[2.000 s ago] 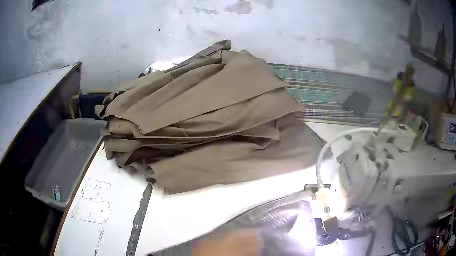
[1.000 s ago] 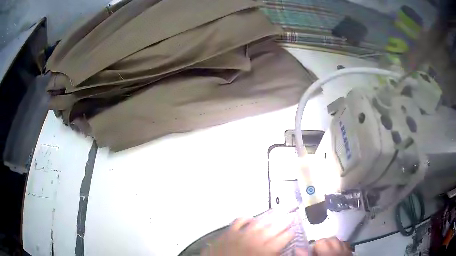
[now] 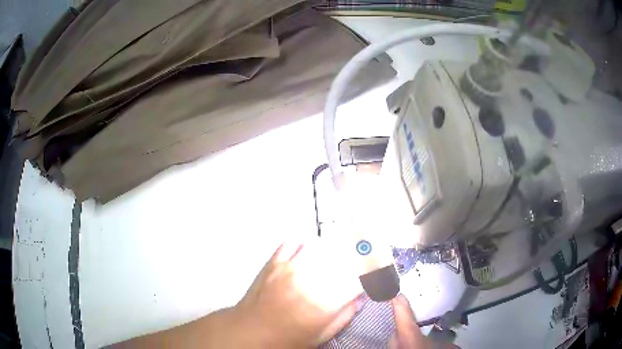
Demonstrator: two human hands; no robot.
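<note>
Grey fine-striped cloth [image 3: 365, 326] lies at the bottom centre, its upper end under the dark squarish end of the flat attachment [image 3: 379, 282] with the round blue mark. My left hand [image 3: 290, 300] lies on the cloth's left side, thumb on the stripes and fingers spread in the glare. My right hand [image 3: 411, 330] is cut off by the bottom edge, a fingertip on the cloth's right edge beside the attachment. The off-white machine head [image 3: 457, 157] stands at the right. Glare and the attachment hide the needle area.
A large heap of brown-khaki cloth [image 3: 177, 116] lies at the upper left on the white table [image 3: 164, 272]. A pale tube [image 3: 332, 109] curves down to the attachment. Green loops [image 3: 560, 272] lie right of the head. Plaid cloth shows at the top edge.
The view has moved closer to the machine; the heap now sits further up and left. Both hands show at the striped cloth beside the attachment; two seconds ago only one blurred hand showed.
</note>
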